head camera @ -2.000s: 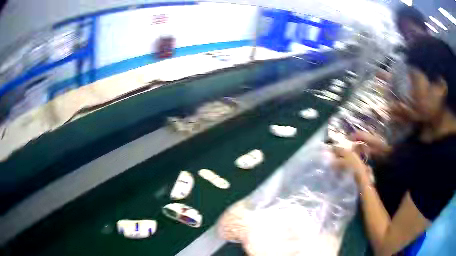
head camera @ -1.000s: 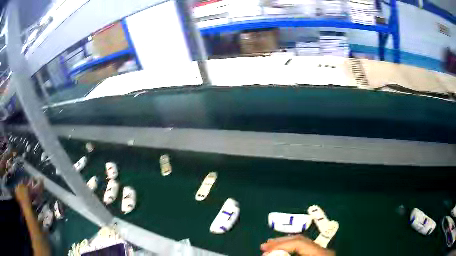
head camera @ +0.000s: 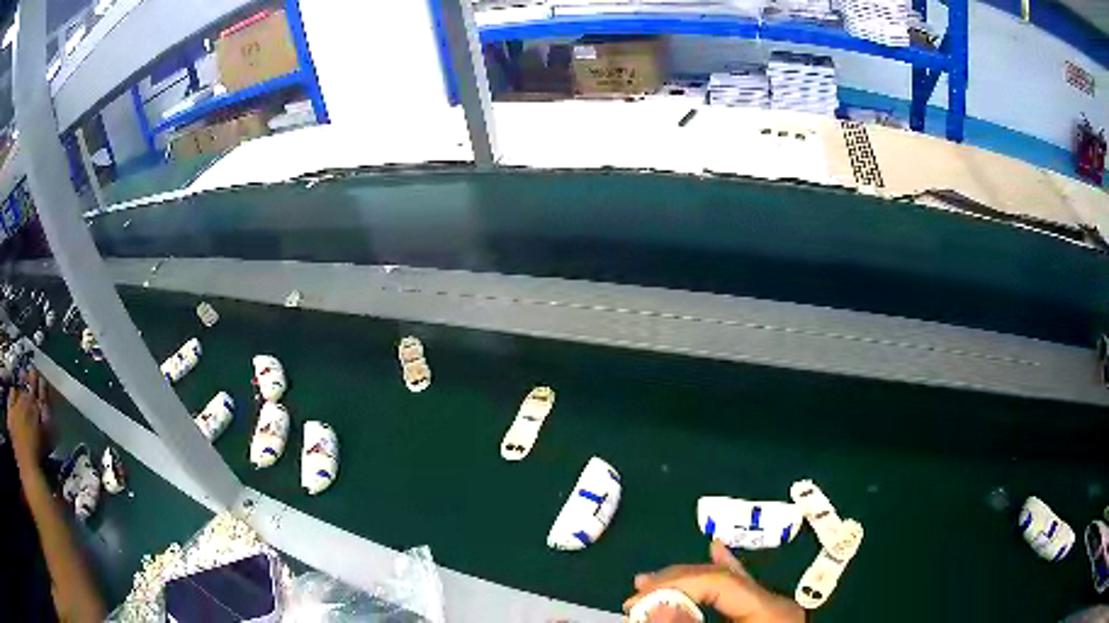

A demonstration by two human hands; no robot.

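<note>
My right hand [head camera: 727, 593] is at the bottom edge, right of centre, partly cut off. Its fingers point left around a white-rimmed piece [head camera: 665, 606], also cut off, which I cannot identify. My left hand is not in view. Just beyond my right hand, a white body shell [head camera: 748, 523] with blue marks lies on the belt. Its right end meets a cream base plate [head camera: 825, 516], which overlaps another base plate [head camera: 829, 570]. Another shell [head camera: 585, 504] and base plate [head camera: 528, 422] lie further left.
A smartphone [head camera: 223, 593] lies on small white fittings [head camera: 158, 570] beside a clear bag [head camera: 387, 590], bottom left. A grey post [head camera: 103, 298] rises at left. Another worker's arm [head camera: 55, 535] is beyond it. More parts lie along the green belt [head camera: 681, 426]; a metal rail [head camera: 608, 319] runs behind.
The view has swung left from the large clear bag and seated workers. My right hand has come into view at the bottom. Since the last frame the view has tilted slightly down.
</note>
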